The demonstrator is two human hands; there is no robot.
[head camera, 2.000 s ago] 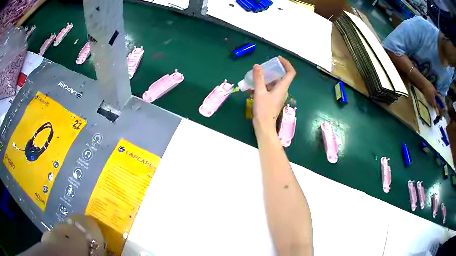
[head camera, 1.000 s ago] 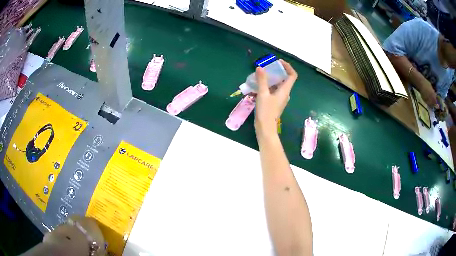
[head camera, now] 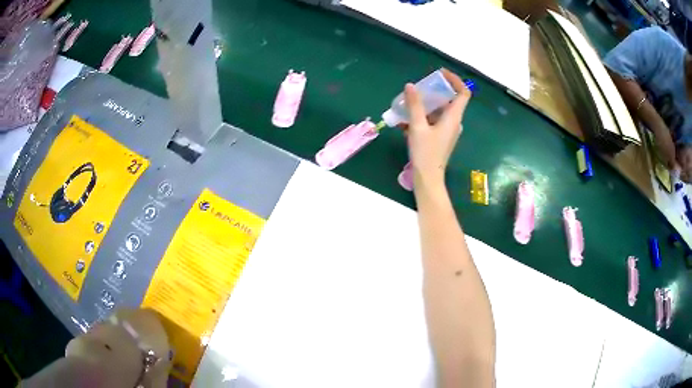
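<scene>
My right hand [head camera: 434, 132] is shut on the glue bottle [head camera: 431, 95], a translucent whitish squeeze bottle tilted down to the left. Its thin yellow-green tip is at the pronged end of a pink plastic part [head camera: 347, 145] lying on the green conveyor belt [head camera: 357, 79]. Another pink part [head camera: 407, 176] is partly hidden behind my right hand. My left hand [head camera: 121, 341] is at the lower left over the printed sheet, blurred and cut off by the edge; its fingers are not clear.
More pink parts, blue cylinders and a small yellow piece [head camera: 479, 187] lie on the belt. A metal upright [head camera: 190, 76] stands at the left by the bag of pink parts [head camera: 29, 83]. A white sheet [head camera: 326, 280] covers the bench. A person [head camera: 652, 64] sits across, beside stacked trays [head camera: 584, 83].
The pink parts have moved right along the belt. The bottle tip has left one part and is now at the following one. The view has shifted slightly, and a yellow piece shows right of my wrist.
</scene>
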